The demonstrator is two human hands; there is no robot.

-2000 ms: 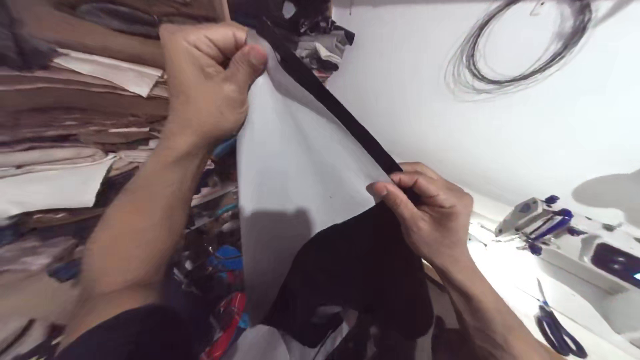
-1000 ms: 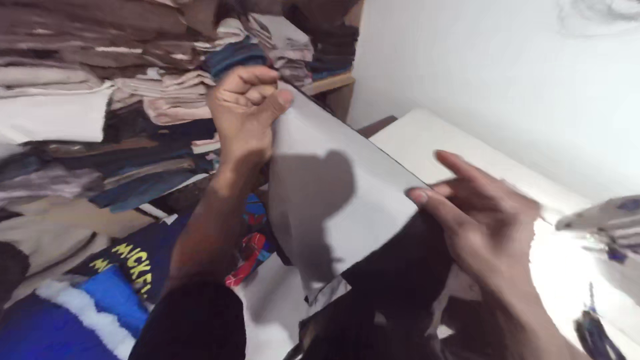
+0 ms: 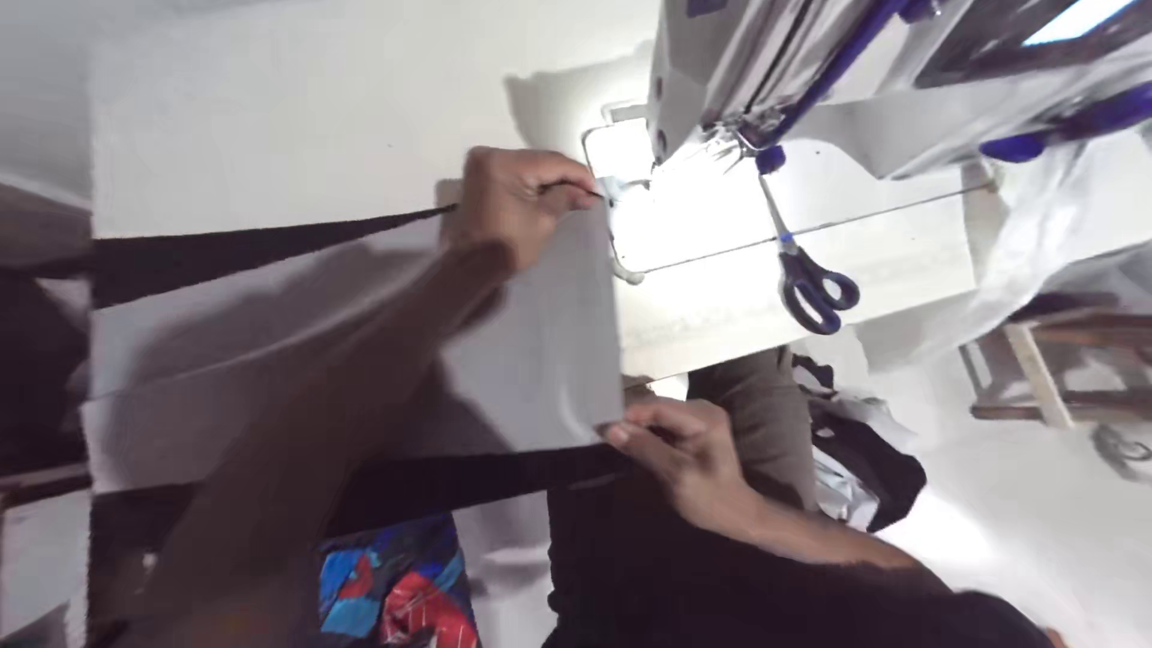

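Observation:
A light grey fabric piece (image 3: 558, 333) with black fabric (image 3: 468, 477) along its edges lies across the white sewing table. My left hand (image 3: 517, 198) pinches its upper right corner, just left of the lit needle area of a sewing machine (image 3: 720, 99). Lower down, my right hand (image 3: 670, 445) pinches the near right corner at the table's front edge. The fabric's right edge runs fairly straight between both hands. Part of the fabric is hidden under my left forearm.
Scissors with dark blue handles (image 3: 814, 288) lie on the white table (image 3: 270, 108), right of the needle area. Blue and red cloth (image 3: 396, 585) is below the table's front. A wooden stool or frame (image 3: 1035, 360) stands on the right, and dark and white cloth (image 3: 868, 459) lies on the floor.
The fabric, held up in the air before, is now down on the table beside the machine. My right hand, with fingers spread one second ago, now pinches a corner. The view has swung toward the machine.

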